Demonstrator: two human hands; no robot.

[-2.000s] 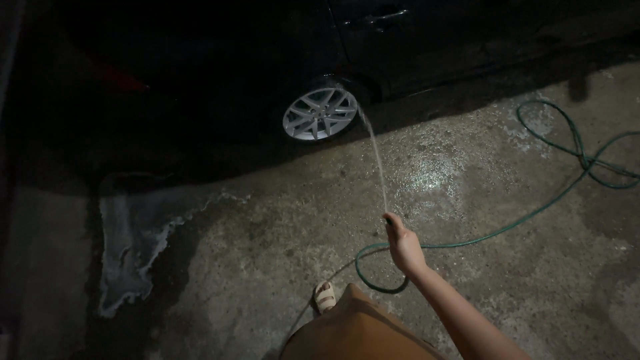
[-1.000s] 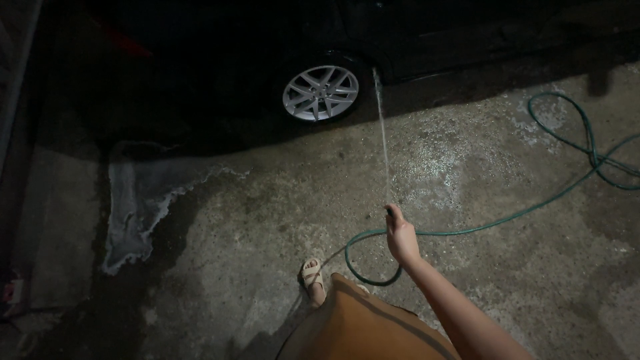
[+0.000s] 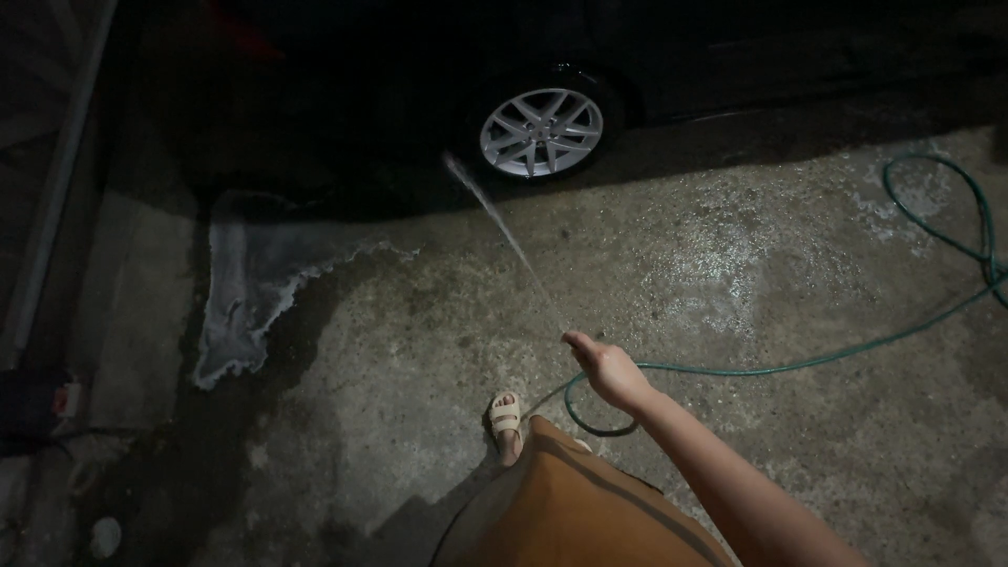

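Note:
My right hand [image 3: 610, 370] is closed around the end of a green garden hose [image 3: 748, 371], whose tip is mostly hidden by the fingers. A thin jet of water [image 3: 504, 224] leaves the hand and runs up and to the left, toward the dark car's lower side, left of its wheel. The silver alloy wheel [image 3: 542, 132] stands near the top middle, and the car body around it is almost lost in shadow. From the hand the hose dips in a loop beside me and trails off right. My left hand is out of view.
Wet concrete floor [image 3: 441, 339] lies between me and the car. A whitish foamy puddle [image 3: 252, 291] spreads at left. Hose coils [image 3: 980, 205] lie at far right. My sandalled foot [image 3: 505, 417] is below the hand. At the left edge are a pale rail [image 3: 59, 189] and a dark object.
The water jet has swung left, from the wheel two seconds ago, to the wheel's right side one second ago, and now to the left of the wheel. My right hand still holds the hose.

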